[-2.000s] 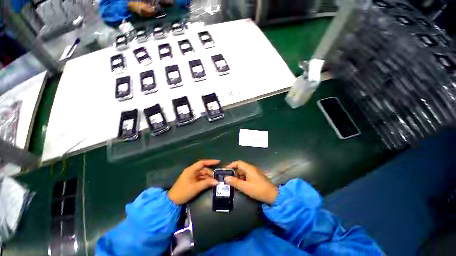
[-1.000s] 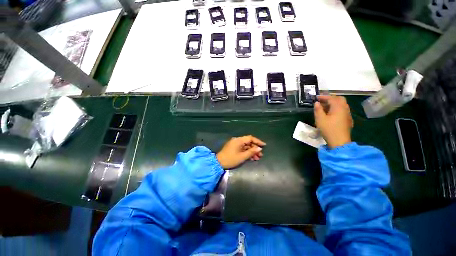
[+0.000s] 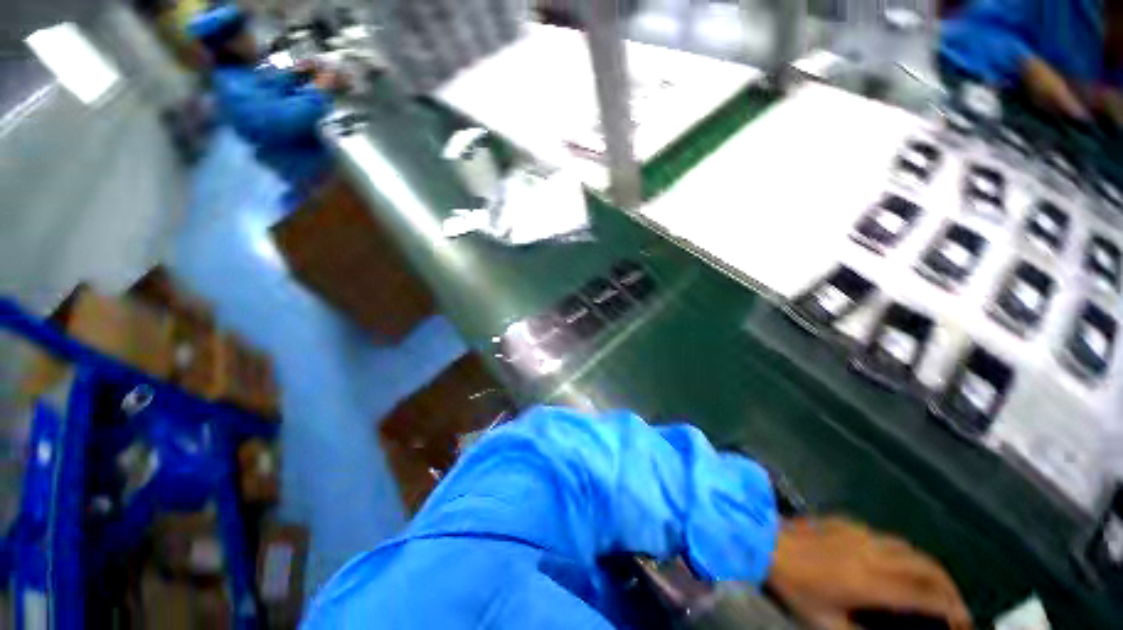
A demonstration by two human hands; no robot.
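My left hand is low at the right of centre, blurred, at the end of a blue sleeve. A dark thing shows under its fingers at the bottom edge; I cannot tell if the hand holds it. My right hand is not in view. A dark shiny flat piece lies partly hidden by the left sleeve. Rows of dark closed flip phones with white labels, one of them at the front, stand on and along the edge of the raised white board. A strip of dark screen films lies on the green bench.
A crumpled clear bag with white contents lies on the bench beyond the films. Cartons stand on the floor at left, near a blue rack. A person in blue is at the far left; another is at top right.
The view has swung left, bringing in the floor, cartons and rack. My right hand, which was at the rightmost front phone, has left the picture. My left hand now shows at lower right.
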